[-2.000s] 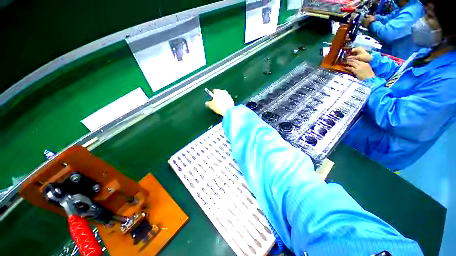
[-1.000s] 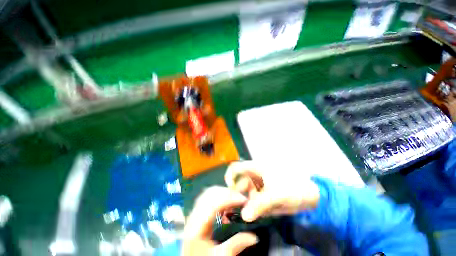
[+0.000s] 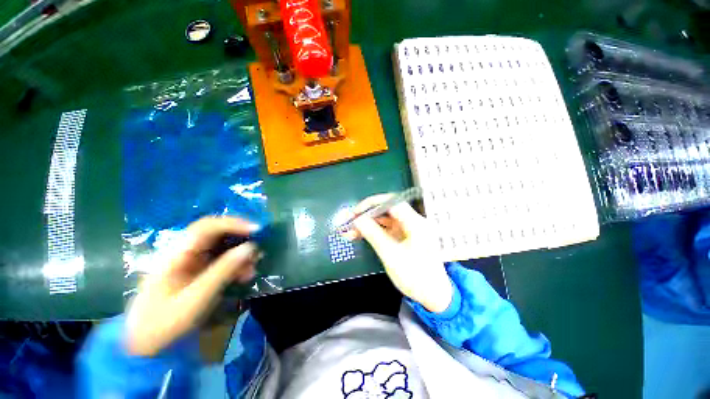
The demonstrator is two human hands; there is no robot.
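Note:
My right hand holds slim silver tweezers. Their pointed end is at the upper edge of a small pale sheet with a grid of tiny pieces, near the bench's front edge. Whether the tips touch the sheet or grip a piece is too small to tell. My left hand is blurred, left of the sheet, with thumb and fingers curved towards each other. A dark patch shows by its fingertips, but I cannot tell whether it is a held part.
An orange press with a red handle stands ahead. A bagged blue film and gridded strip lie left. The white foam tray and clear blister tray lie right. A small round part lies top left.
The view has turned down to the near bench. My right hand has come back from the far bench. My hands, close together a second ago, are now apart, with the tweezers at the small sheet.

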